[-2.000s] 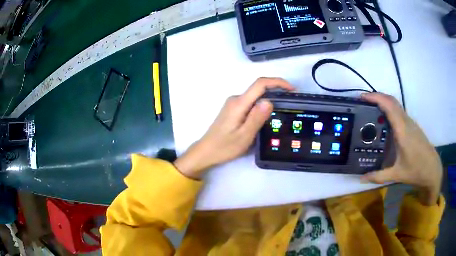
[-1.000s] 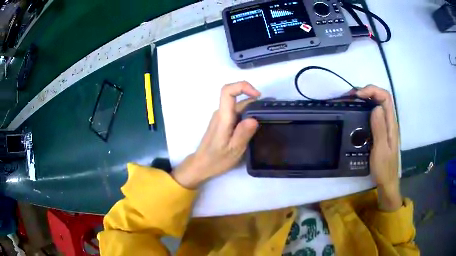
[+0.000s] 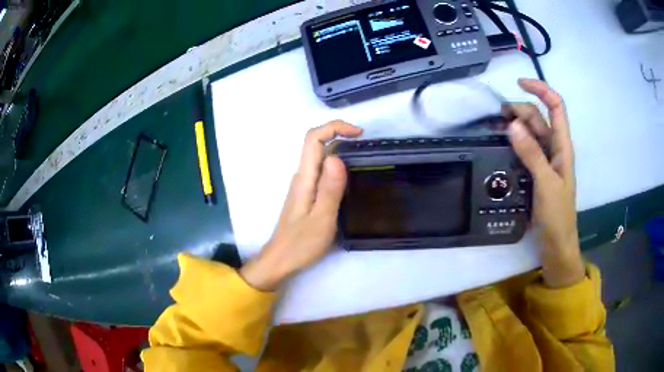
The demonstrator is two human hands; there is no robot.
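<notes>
A dark portable media player [image 3: 408, 200] lies on the white mat [image 3: 269, 123] in front of me. Its screen is dark, and red marks glow inside its round dial [image 3: 499, 184]. My left hand [image 3: 302, 200] holds the player's left end, thumb on the front corner, index finger at the top edge. My right hand [image 3: 546, 160] is at the upper right corner, fingers bent around the base of the blurred wrist strap [image 3: 416, 109]; whether it grips the player itself is unclear.
A second player [image 3: 397, 47] with a lit list screen and a red-and-white sticker stands beyond, a black stick and cable at its right. A yellow stick [image 3: 202, 160] and thin black frame [image 3: 143, 176] lie left. A dark unit [image 3: 641, 16] is far right; a red stool [image 3: 109, 349] is below left.
The player's screen went from coloured icons to dark, and red marks now show in the dial. My right hand moved from the right end to the upper corner by the strap. The view shifted.
</notes>
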